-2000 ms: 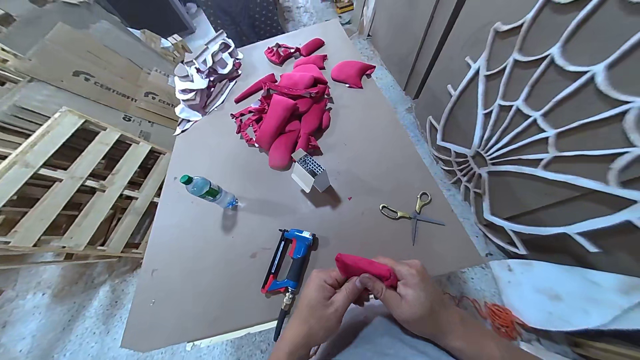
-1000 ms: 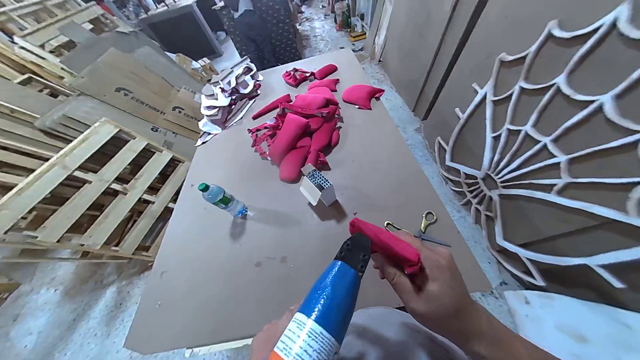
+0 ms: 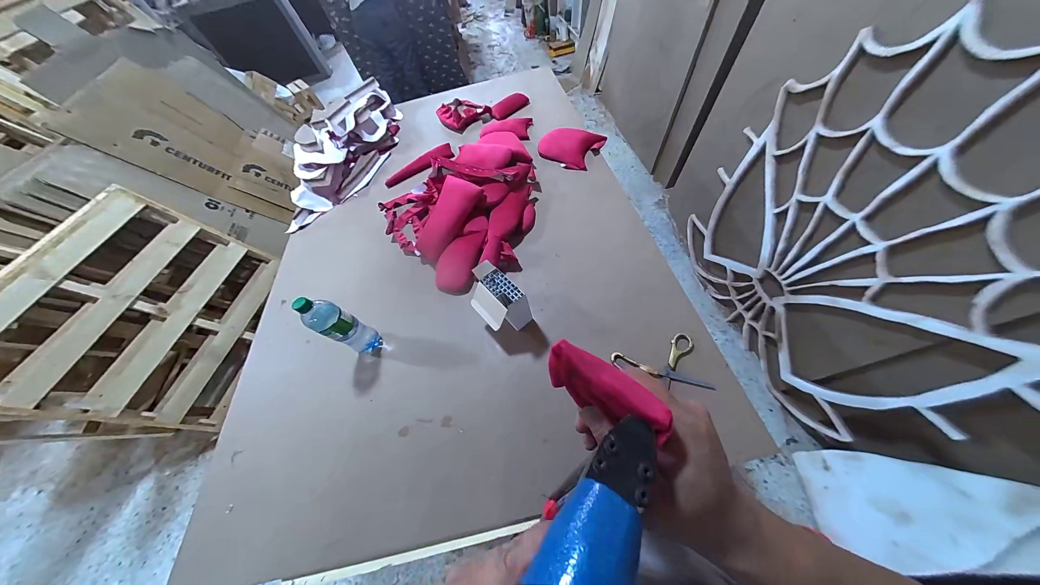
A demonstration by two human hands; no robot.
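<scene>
My right hand (image 3: 691, 463) grips a red fabric-covered piece (image 3: 605, 382), its fingers and thumb around the near side. At the bottom edge, my left hand (image 3: 504, 561) is partly visible around a blue and black pneumatic staple gun (image 3: 593, 528), whose body hides most of that grip. The gun's black nose is at the near end of the red piece; whether they touch is hard to tell. Gold-handled scissors (image 3: 670, 370) lie on the table just beyond my right hand. A small open box of staples (image 3: 502, 299) stands farther forward.
Many red padded pieces (image 3: 455, 219) are heaped on the brown table (image 3: 317, 455), with pale offcuts (image 3: 341, 150) at the far left. A plastic bottle (image 3: 337, 325) stands at left. Wooden pallets (image 3: 122, 301) are beyond the left edge, a web-shaped frame (image 3: 877, 301) at right. A person (image 3: 390, 41) is behind.
The staple gun, lying on the table two seconds ago, is now in my left hand. My left hand has let go of the red piece. Since one second ago, the gun's nose has moved toward the piece's near end.
</scene>
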